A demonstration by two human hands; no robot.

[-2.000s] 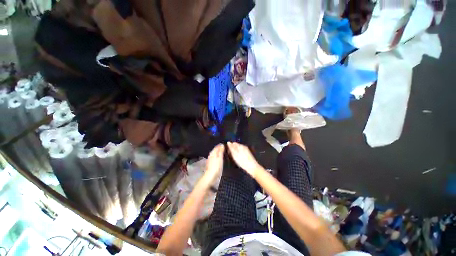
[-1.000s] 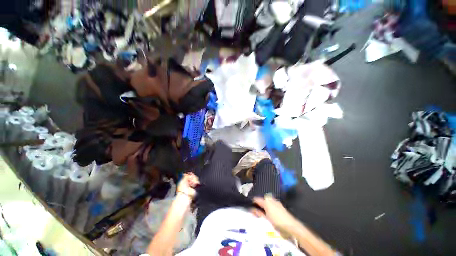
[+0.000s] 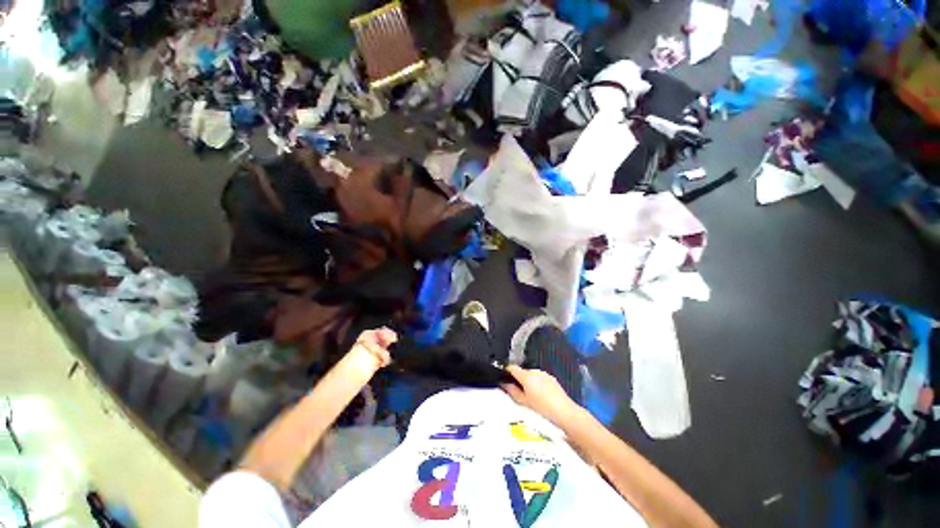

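Note:
A large floppy bundle of black-and-brown sewn pieces (image 3: 387,211) lies on the floor ahead and to the left. A thin dark strip (image 3: 448,366) stretches between my hands, in front of my white shirt. My left hand (image 3: 376,348) is closed at its left end, by the bundle's near edge. My right hand (image 3: 533,390) is closed on its right end, near my waist. Part of the strip merges with the dark trousers. A blue slotted crate (image 3: 434,297) shows beside the bundle, partly hidden by it.
White offcuts (image 3: 657,361) and blue plastic scraps (image 3: 596,328) lie right of my feet. Plastic-wrapped rolls (image 3: 144,345) and a pale table (image 3: 62,413) are on the left. Black-and-white heaps (image 3: 871,382) lie at right and ahead. A person's denim-covered leg (image 3: 861,144) shows at far right.
My hands have come up and now have the dark strip between them. The view has tilted up and the bundle sits farther off. My body is more upright.

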